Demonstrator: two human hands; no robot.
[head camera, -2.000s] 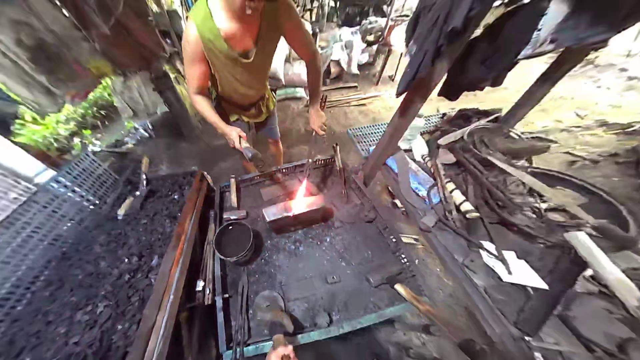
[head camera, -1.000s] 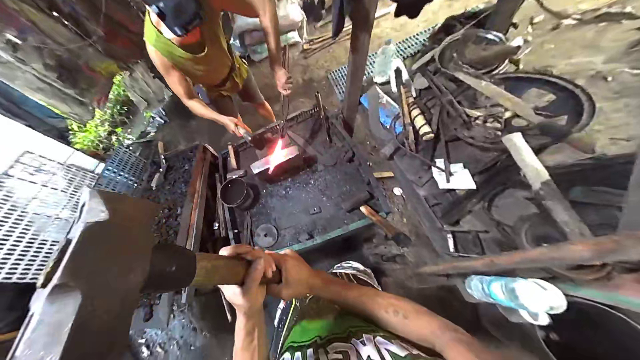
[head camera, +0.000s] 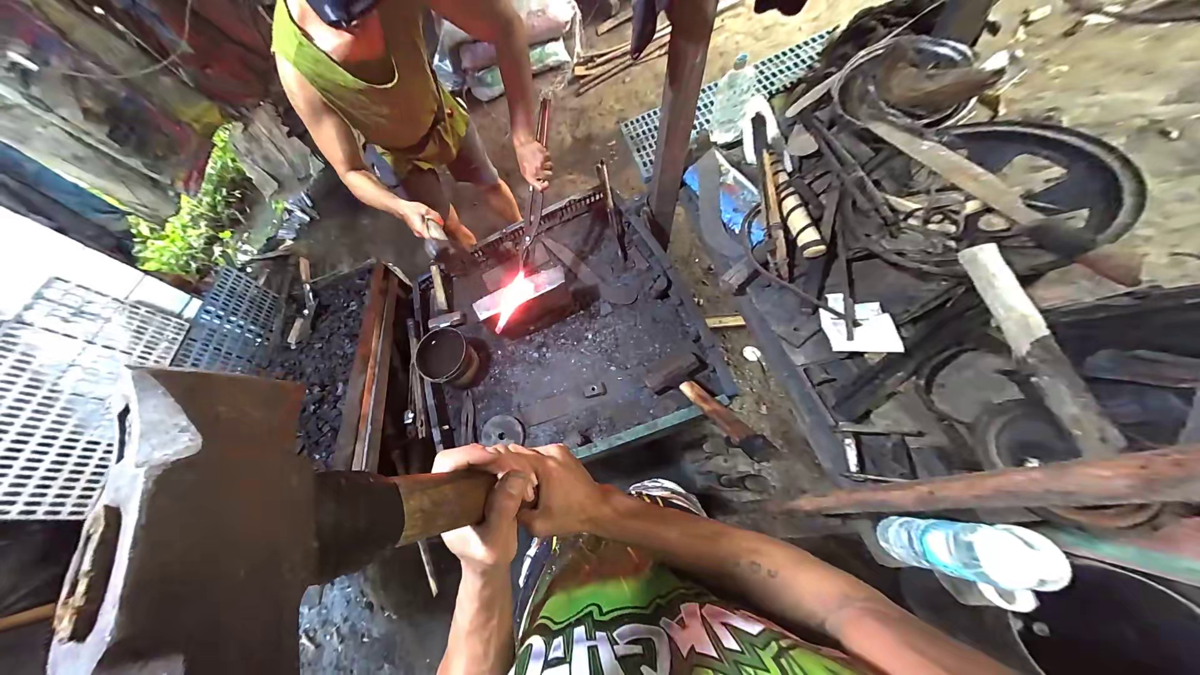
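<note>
My left hand (head camera: 487, 506) and my right hand (head camera: 562, 487) are closed together around the wooden handle of a sledgehammer (head camera: 216, 516). Its big steel head fills the lower left, close to the camera. Beyond my hands, a glowing hot metal piece (head camera: 512, 298) lies across a steel anvil block (head camera: 544, 305). A co-worker's hand (head camera: 532, 164) holds long tongs (head camera: 534, 211) that reach down to the glowing piece. The co-worker's other hand (head camera: 420, 220) grips a short tool, its kind unclear.
Around the anvil block is a low work bed (head camera: 647, 427) with a round can (head camera: 445, 355) and a small hammer (head camera: 441, 298). A post (head camera: 682, 103) rises behind. Charcoal (head camera: 328, 366) lies left; scrap metal, a wheel (head camera: 1116, 187) and a plastic bottle (head camera: 956, 548) are right.
Two seconds ago only one of my hands showed, at the bottom edge; since a second ago both hold the sledgehammer, its head raised at the left. The co-worker's hand has come onto the tongs.
</note>
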